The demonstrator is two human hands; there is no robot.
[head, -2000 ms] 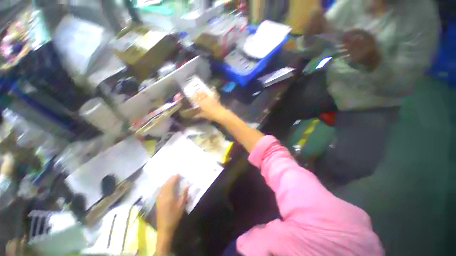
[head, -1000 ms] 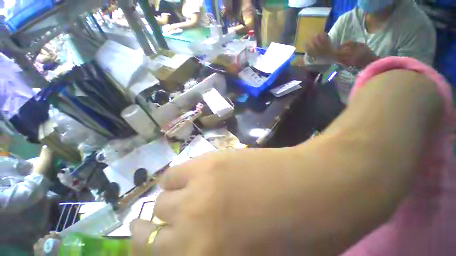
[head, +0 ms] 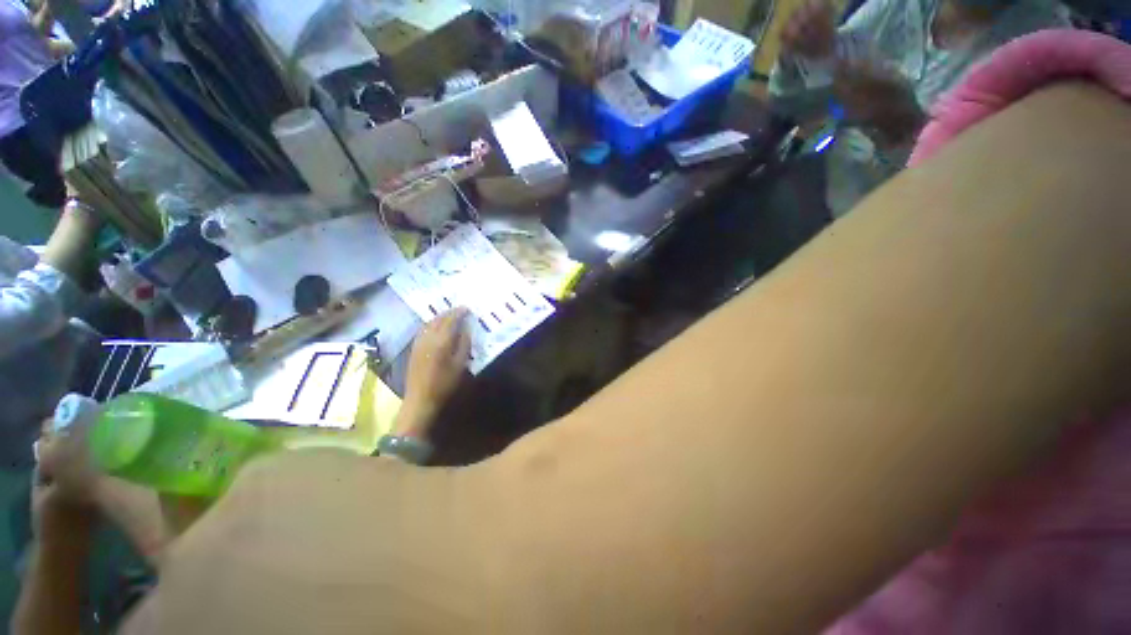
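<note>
My right arm, in a rolled pink sleeve, crosses the foreground to the left. My right hand [head: 236, 527] is blurred at the base end of a green plastic bottle [head: 174, 444]; its fingers are mostly hidden. The bottle lies sideways, white cap to the left. Another person's hand [head: 65, 461] is at the cap end. My left hand [head: 438, 360], with a bracelet at the wrist, rests on the lower edge of a white printed instruction leaflet [head: 478, 292] lying on the table. It grips nothing.
Behind are a folded leaflet pile [head: 528, 143] on a small carton, a paper roll [head: 313, 155] and a blue bin [head: 639, 122] of leaflets. A wire rack [head: 118, 370] and slotted white holder [head: 320, 382] are at left. A person [head: 899, 75] sits at the upper right.
My right hand has left the folded leaflets and crossed leftward to the bottle. The folded pile now sits on the carton. My left hand remains at the leaflet. The view has shifted.
</note>
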